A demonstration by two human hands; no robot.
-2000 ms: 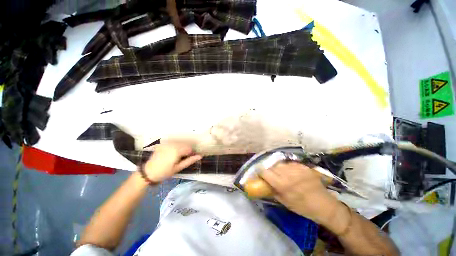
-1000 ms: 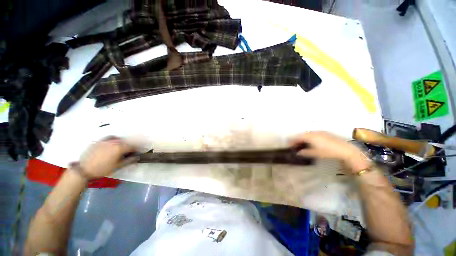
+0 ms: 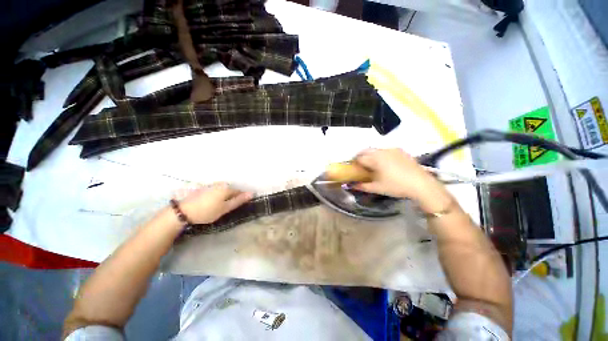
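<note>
A long narrow plaid strip (image 3: 280,202) lies on the white table, its left part under my left hand (image 3: 208,203). My left hand rests on it with the fingertips towards the iron; whether it pinches the cloth cannot be told. My right hand (image 3: 387,174) is closed round the light-wood handle of the steam iron (image 3: 363,204). The iron's pointed tip faces left and sits on the strip's right part, which it hides.
A stack of plaid pieces (image 3: 233,108) lies across the table behind my hands, with a plaid heap (image 3: 233,33) and brown strap (image 3: 187,46) beyond. The dark hose (image 3: 493,135) arcs right over the dark iron rest (image 3: 517,213). A red object (image 3: 40,254) is at the left edge.
A second ago both hands held the strip's two ends and the iron stood at the right. Now the strip lies angled, my right hand holds the iron on it and my left hand is on its left part.
</note>
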